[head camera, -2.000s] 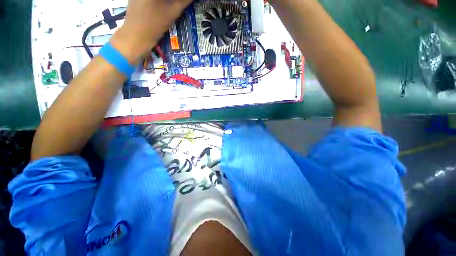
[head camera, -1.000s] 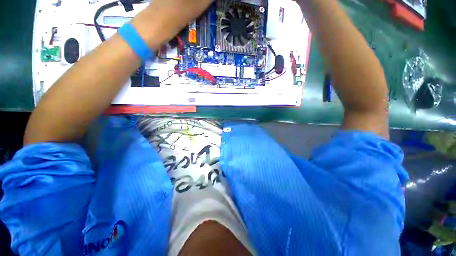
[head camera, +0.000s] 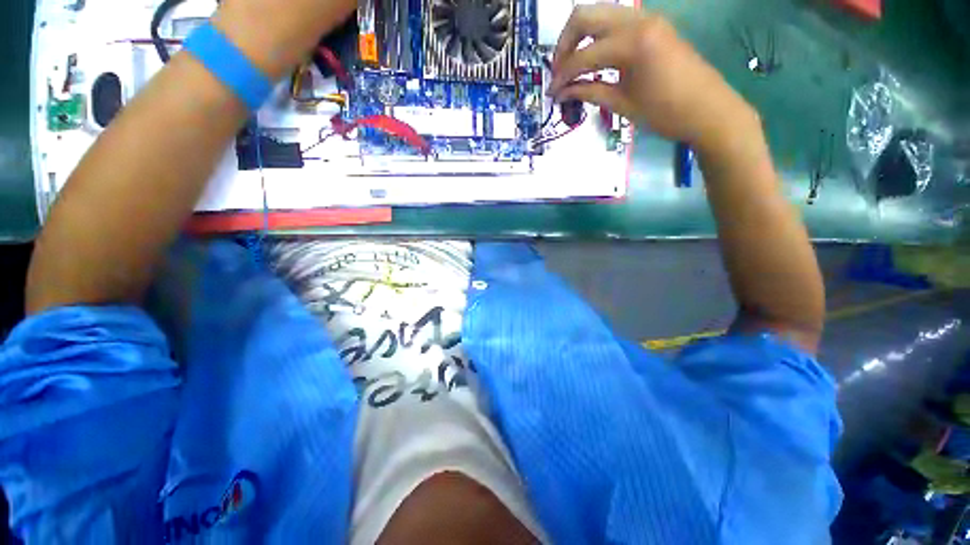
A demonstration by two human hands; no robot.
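A white chassis panel (head camera: pixel 468 186) lies on the bench, with a blue motherboard (head camera: pixel 457 125) and black-bladed fan (head camera: pixel 469 30) at its middle. A short red cable (head camera: pixel 394 130) lies at the board's lower edge. My right hand (head camera: pixel 628 69) is bent over the board's right edge, its fingertips at the thin black cable there; whether they grip it is unclear. My left hand (head camera: pixel 293 19) is cut off by the top edge; only its base shows past the blue wrist strap (head camera: pixel 228 66), and its fingers are hidden.
A red-orange strip (head camera: pixel 293 220) shows under the panel's front edge. Right of the panel on the green bench (head camera: pixel 761 186) are a dark blue object (head camera: pixel 683 165), thin dark wires (head camera: pixel 819 170) and a clear plastic bag (head camera: pixel 899 160). Another red edge (head camera: pixel 856 6) is at top right.
My right hand has come down from beyond the top edge to the board's right side. My left hand stays at the top edge. The view has shifted, moving the panel left and up.
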